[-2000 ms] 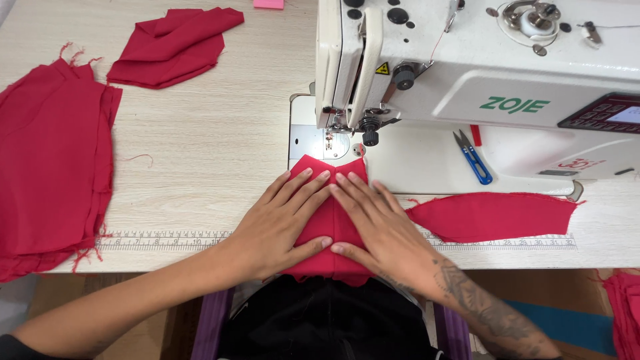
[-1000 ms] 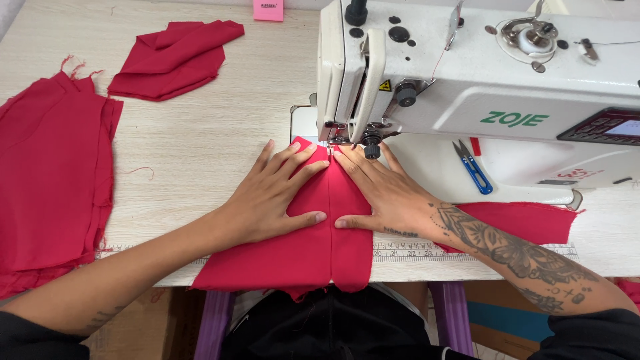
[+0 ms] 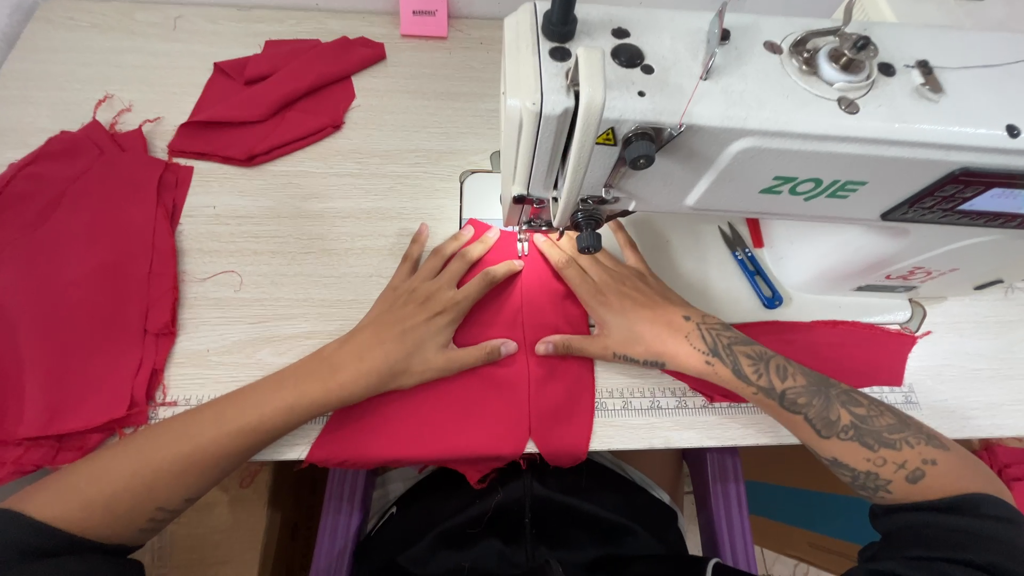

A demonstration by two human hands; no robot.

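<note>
A red fabric piece [image 3: 496, 400] with a seam line down it lies at the front of the white Zoje sewing machine [image 3: 768, 120], its front edge hanging over the table. The presser foot [image 3: 523, 242] rests over the fabric at the seam line. My left hand [image 3: 436, 312] lies flat with spread fingers on the cloth left of the seam. On the right of the seam, my right hand [image 3: 612, 300] presses the cloth, its fingertips partly behind the tension knob. Both thumbs point toward the seam, apart from each other.
Stacked red fabric pieces [image 3: 72, 296] lie at the left, a folded red piece [image 3: 276, 100] behind them. Blue thread snips [image 3: 750, 268] lie on the machine bed. Another red piece [image 3: 824, 352] lies under my right forearm. A measuring tape [image 3: 640, 402] runs along the table's front. A pink packet [image 3: 424, 18] lies at the back.
Two seconds ago my hands were nearer the table's front edge; they and the fabric have moved forward to the presser foot. The fabric now lies spread wider below my hands.
</note>
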